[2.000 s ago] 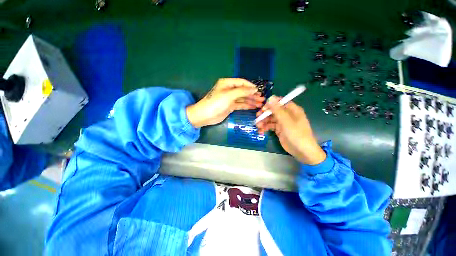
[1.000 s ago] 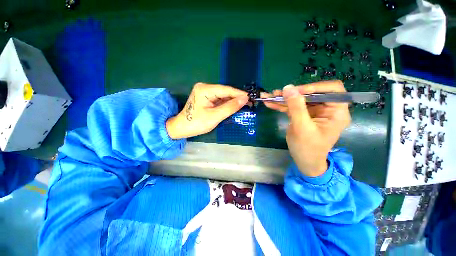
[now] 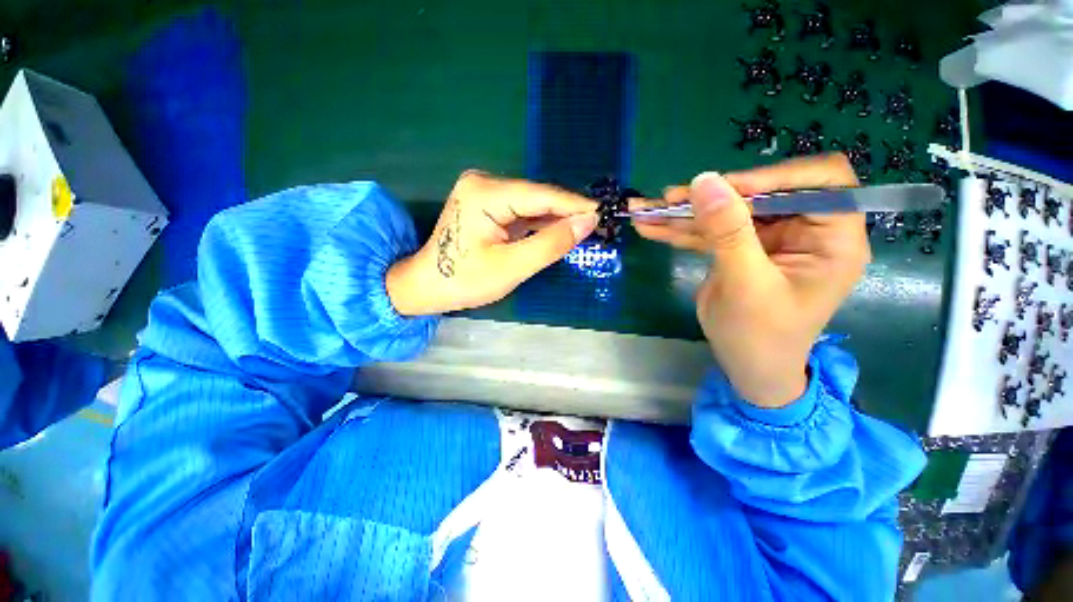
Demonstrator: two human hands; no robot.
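Note:
A small dark module [image 3: 610, 209] with projecting legs is held above the work mat. My left hand [image 3: 494, 243] pinches its left side between thumb and fingers. My right hand [image 3: 771, 265] holds silver-grey tweezers [image 3: 812, 203] nearly level, with the tip pointing left at the module's right side. Whether the tips grip the module is too small to tell. The dark work mat [image 3: 580, 112] with blue edges lies beneath, with bright printed marks just below my fingers.
Rows of dark modules [image 3: 812, 78] lie on the green bench at the right. A white board [image 3: 962, 341] with more modules is at far right, a white cloth [image 3: 1035, 53] above it and a blister tray [image 3: 977, 500] below. A white box [image 3: 88, 223] stands left.
The thumb-and-finger pose of my right hand has changed and the pale tool seen slanting upright now lies level, pointing at the module. Most recently both hands stay nearly still while the view shifts.

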